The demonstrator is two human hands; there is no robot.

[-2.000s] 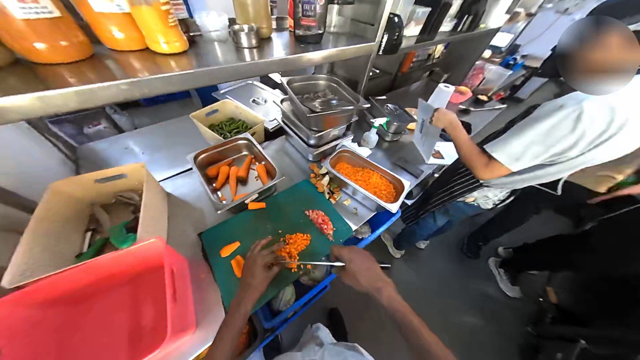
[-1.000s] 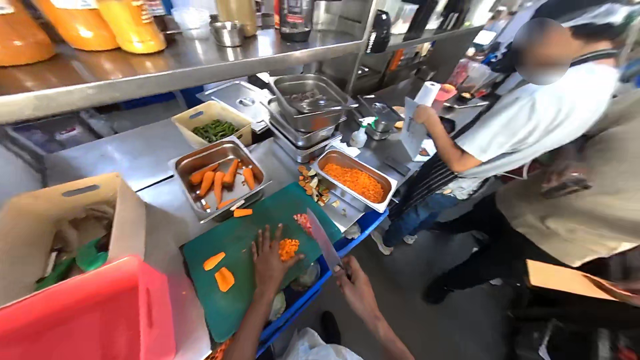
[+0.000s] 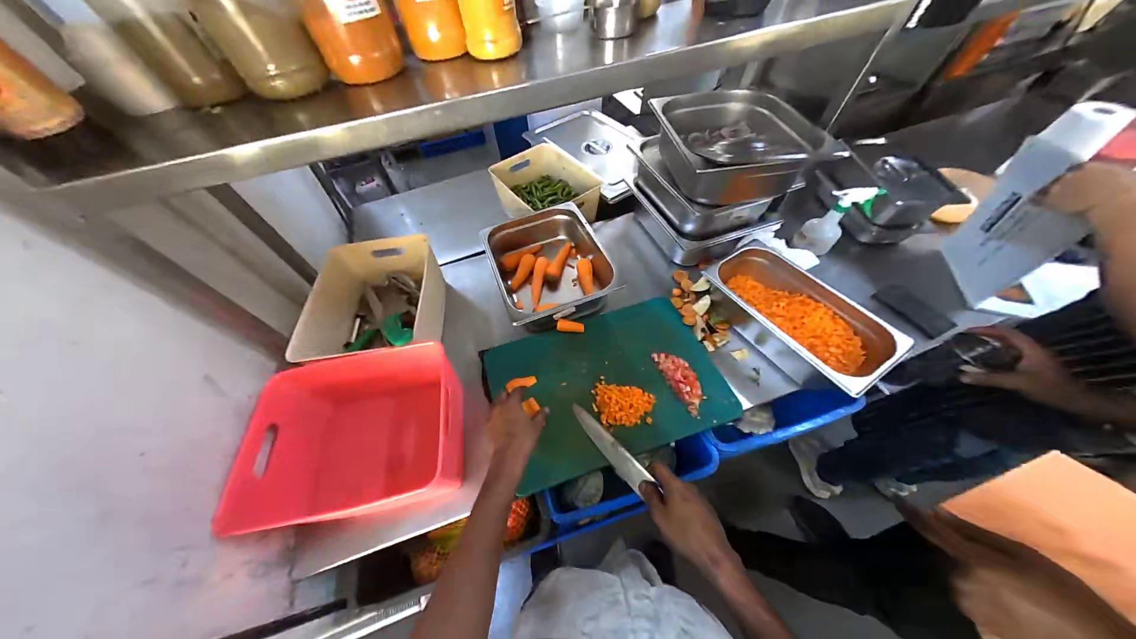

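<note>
My right hand (image 3: 674, 506) grips a kitchen knife (image 3: 614, 448), its blade lying over the front of the green cutting board (image 3: 577, 364). A pile of diced carrot (image 3: 623, 403) is just beyond the blade, and chopped pink-red food (image 3: 679, 383) lies to its right. At the board's left edge my left hand (image 3: 516, 422) has its fingers on carrot pieces (image 3: 531, 406); how firmly it holds them is hard to see. One short carrot piece (image 3: 571, 326) rests near the far edge, beside a steel pan (image 3: 548, 266) with peeled carrots.
Diced carrot fills a long steel pan (image 3: 856, 377) at right, beside peelings (image 3: 697, 311). A red plastic crate (image 3: 342, 444) and a beige bin (image 3: 364, 293) stand at left. A steel shelf (image 3: 444, 115) with jars spans above. Other people are at the right, one holding a box grater-like grey object (image 3: 1021, 213).
My left hand has moved from beside the diced carrot to the carrot pieces at the board's left. The knife has swung from the pink-red food to the near side of the diced pile.
</note>
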